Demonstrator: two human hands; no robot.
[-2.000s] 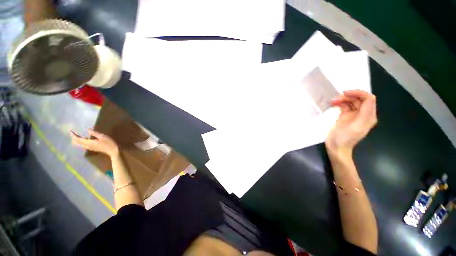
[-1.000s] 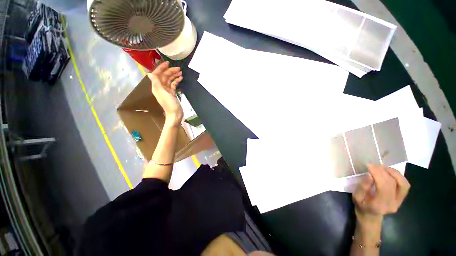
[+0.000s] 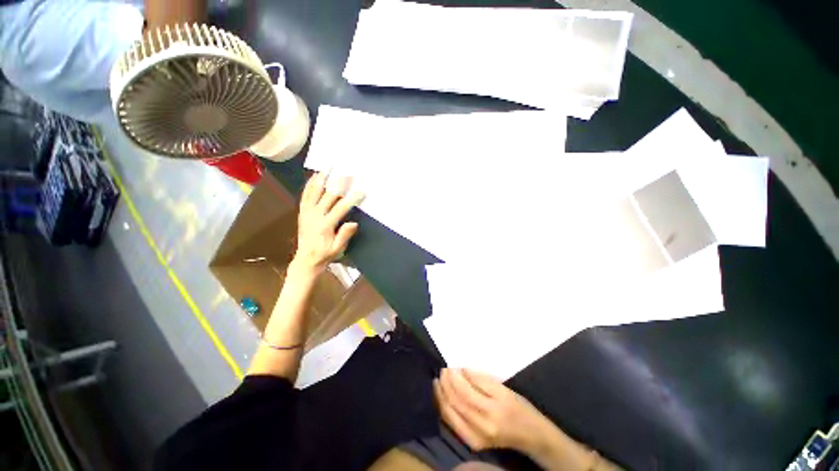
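Several overlapping white backing sheets (image 3: 515, 230) lie on the dark green bench top (image 3: 635, 368). A grey adhesive patch (image 3: 674, 216) shows on the sheets at the right. A stack of white sticker sheets (image 3: 460, 51) with a grey rectangle at its right end lies farther back. My left hand (image 3: 327, 221) is over the bench's left edge, fingers spread at the corner of the sheets; I cannot tell whether it touches them. My right hand (image 3: 474, 405) is low at the bench's near edge, close to my body, fingers bent together; whether it holds anything is hidden.
A white desk fan (image 3: 198, 101) stands at the back left, with a person's pale blue sleeve (image 3: 69, 51) behind it. An open cardboard box (image 3: 267, 248) is below the bench at left. A module (image 3: 814, 451) is cut off at the lower right. A pale rail (image 3: 736, 106) curves beyond.
My right hand has left the grey patches and moved left and down to the near edge. My left hand has come down towards the sheets' left corner. Fewer grey rectangles show now. The view has shifted.
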